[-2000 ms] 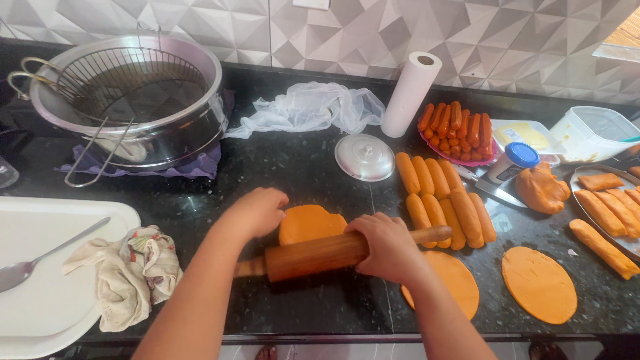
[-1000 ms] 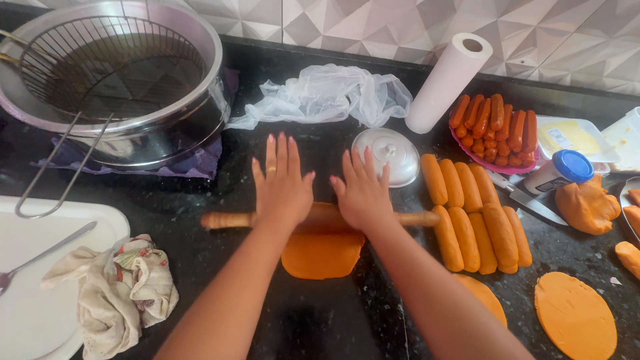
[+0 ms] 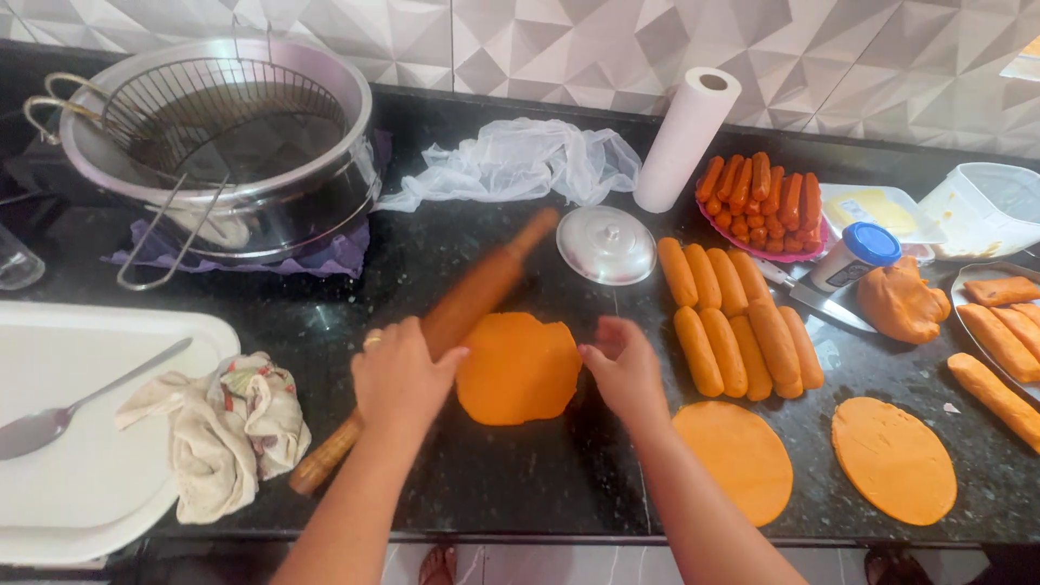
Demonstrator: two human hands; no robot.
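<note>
My left hand (image 3: 402, 370) grips a wooden rolling pin (image 3: 467, 305), which lies slanted and slightly blurred to the left of a flattened round of orange dough (image 3: 518, 370). At the round's right edge is my right hand (image 3: 621, 366), its thumb and fingers bent near the rim; whether they pinch the dough is unclear. Two more flat dough rounds (image 3: 735, 463) (image 3: 894, 461) lie on the black stone counter to the right. Rolled dough sticks (image 3: 731, 317) are grouped behind them. A lump of orange dough (image 3: 903, 301) sits farther right.
A metal pot (image 3: 349, 187) with a wire frying basket (image 3: 219, 73) stands back left. Around are a white tray (image 3: 219, 325) with a spoon, a cloth (image 3: 215, 455), plastic film (image 3: 528, 162), a metal lid (image 3: 607, 245), a paper roll (image 3: 686, 142), sausages (image 3: 764, 199), a knife (image 3: 829, 305) and a blue-lidded jar (image 3: 853, 256).
Both hands lay on the rolling pin over the dough a second ago. The pin is now off to the left under my left hand, and my right hand has let go of it.
</note>
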